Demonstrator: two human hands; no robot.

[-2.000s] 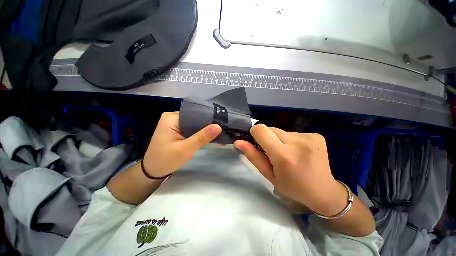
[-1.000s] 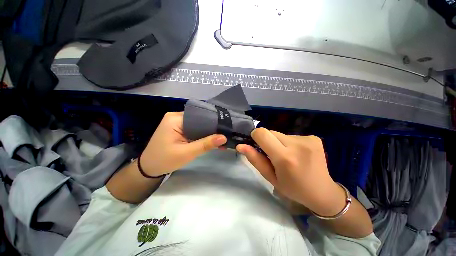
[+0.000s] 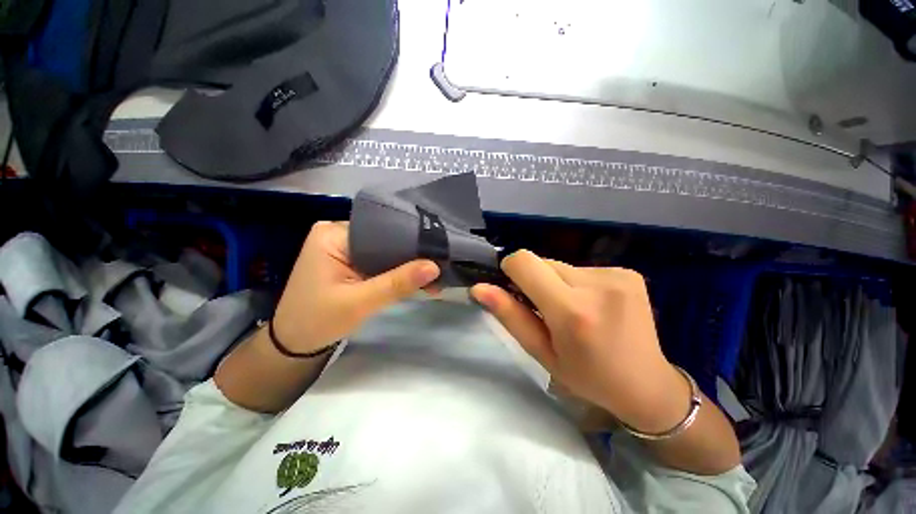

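My left hand (image 3: pixel 347 291) holds a folded dark grey cloth piece (image 3: pixel 387 233) in front of my chest, below the table edge. A black woven label (image 3: pixel 433 237) with pale lettering lies on the piece. My right hand (image 3: pixel 593 321) is at the piece's right end, its thumb and forefinger closed around a slim dark thing, mostly hidden; I cannot tell whether it is a tool or part of the cloth. A larger dark grey garment part (image 3: pixel 241 105) with a black label (image 3: pixel 286 98) lies on the table at upper left.
The white table (image 3: pixel 623 50) has a printed ruler edge (image 3: pixel 542 167). Grey cloth (image 3: pixel 80 371) is heaped at lower left. A tied bundle of grey pieces (image 3: pixel 829 351) hangs at right by a blue crate (image 3: pixel 725 321). A dark object (image 3: pixel 894 22) is at the upper right corner.
The cloth piece and my left hand have shifted slightly left, and the fold has changed angle. A small white tip seen at the piece's right end earlier no longer shows. My right hand barely moved.
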